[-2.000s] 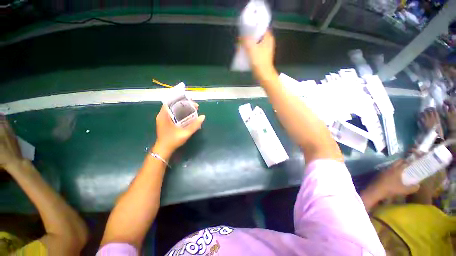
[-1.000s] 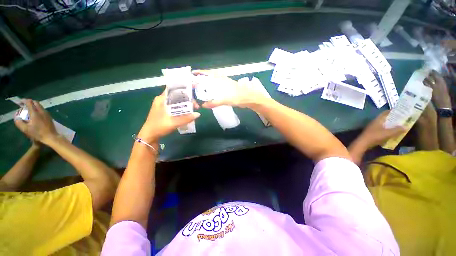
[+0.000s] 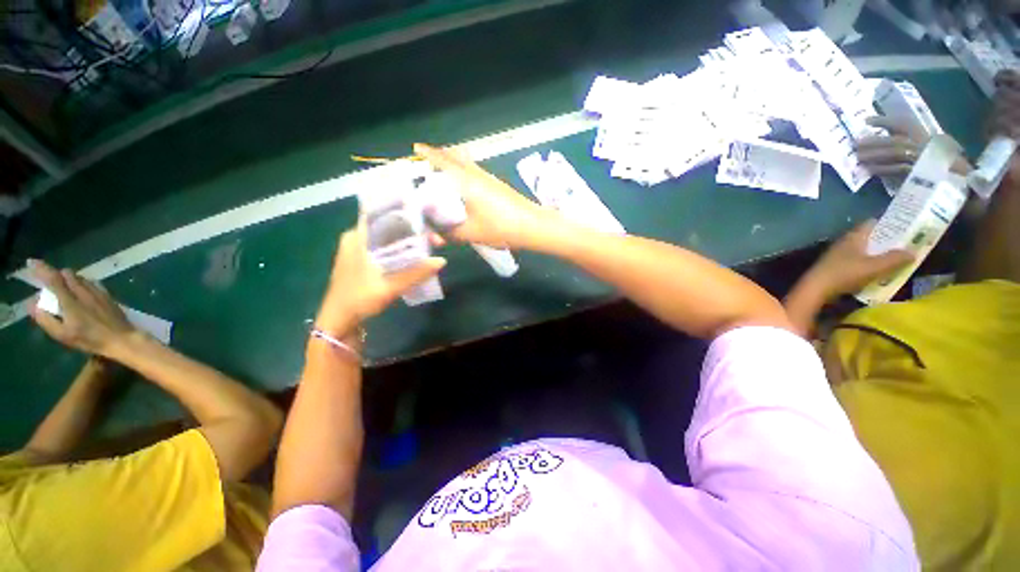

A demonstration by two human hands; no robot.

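Observation:
My left hand (image 3: 364, 274) is closed around a white carton (image 3: 405, 284), its grey-brown open mouth facing up. My right hand (image 3: 461, 199) is beside the mouth and holds a whitish, soft-edged bagged product (image 3: 443, 203), blurred; part of it shows below my palm. Whether it touches the carton's mouth I cannot tell. Another white carton (image 3: 573, 196) lies on the green worktop to the right, partly behind my right forearm.
A fanned pile of white printed papers (image 3: 671, 125) lies at the right, with a white carton (image 3: 770, 168) at its near edge. A pale strip (image 3: 268, 203) edges the worktop. People in yellow sleeves work on both sides; the right one holds a printed carton (image 3: 919, 212).
My right hand has come back from over the belt with the bagged product to the carton in my left hand. The view has shifted, and the right-hand person's second hand has reached toward the pile.

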